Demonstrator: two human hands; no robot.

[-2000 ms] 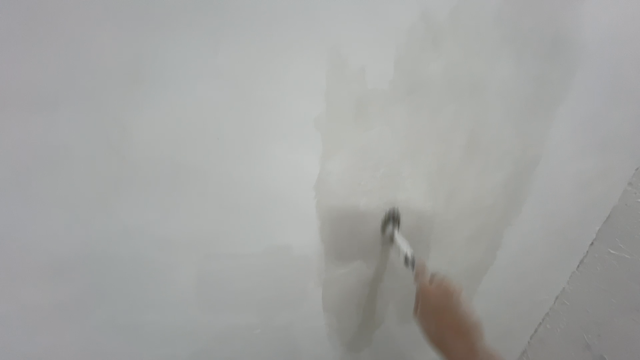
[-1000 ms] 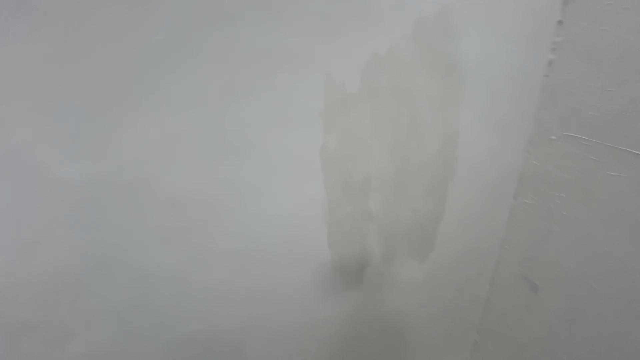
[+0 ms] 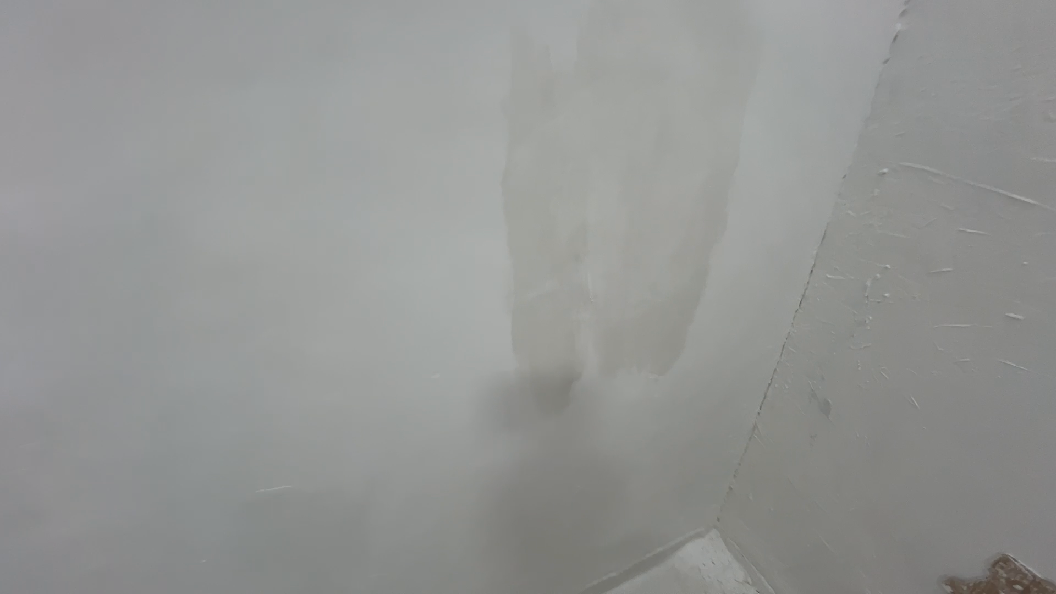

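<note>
A pale grey-white wall (image 3: 289,247) fills most of the head view. On it, right of centre, lies a darker, damp-looking patch of coating (image 3: 643,190) with ragged upright edges and an uneven lower end. A soft shadow falls on the wall below the patch. Neither my left hand nor my right hand shows, and no tool is in view.
At the right, a rough grey surface (image 3: 924,330) with raised streaks and specks meets the wall along a slanting corner line. A white ledge or corner piece (image 3: 685,569) juts in at the bottom. A brown, speckled piece (image 3: 1002,577) shows at the bottom right.
Two seconds ago a hand held a tool with a pale handle against the patch; hand and tool have left the view. The view has shifted, showing more of the right-hand surface.
</note>
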